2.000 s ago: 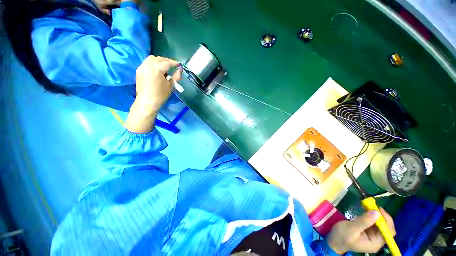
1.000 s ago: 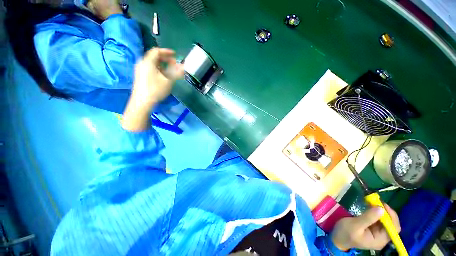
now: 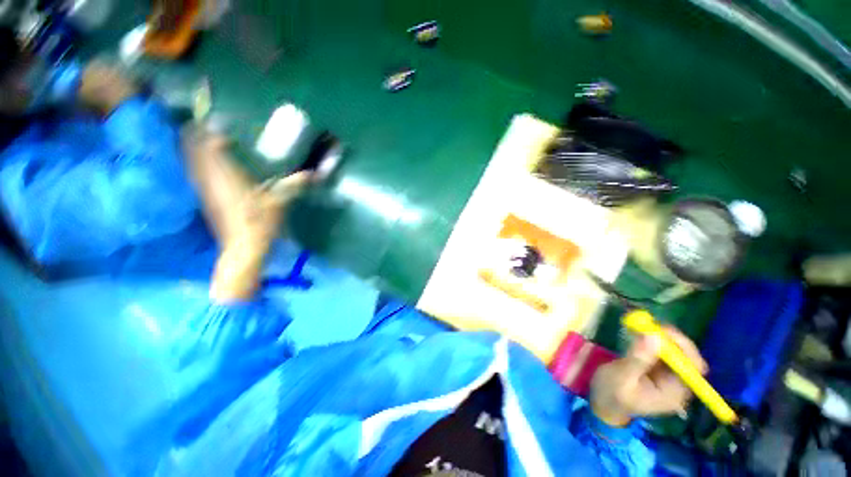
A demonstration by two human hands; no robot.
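The frame is blurred by motion. My right hand [image 3: 648, 377] is shut on the yellow handle of the soldering iron [image 3: 686, 371], its tip pointing up and left towards the jig. The orange jig [image 3: 551, 244] lies on the cream base board [image 3: 471, 238], with a small dark round part [image 3: 525, 261] at its middle. My left hand [image 3: 244, 210] is raised at the left, beside and below the silvery solder spool [image 3: 283, 132]; its fingers are smeared, and whether it holds anything cannot be told.
The black fan [image 3: 611, 163] stands behind the jig, with the round tin [image 3: 704, 240] to its right. A pink-red block [image 3: 580, 363] is beside my right hand. A blue box [image 3: 758, 335] is at right. Small round parts [image 3: 399, 79] lie on the green bench. Another person's blue sleeve [image 3: 149, 158] is at left.
The view has shifted, moving the bench items left in the picture. My left hand has moved lower relative to the spool, fingers spread differently. My right hand still holds the iron.
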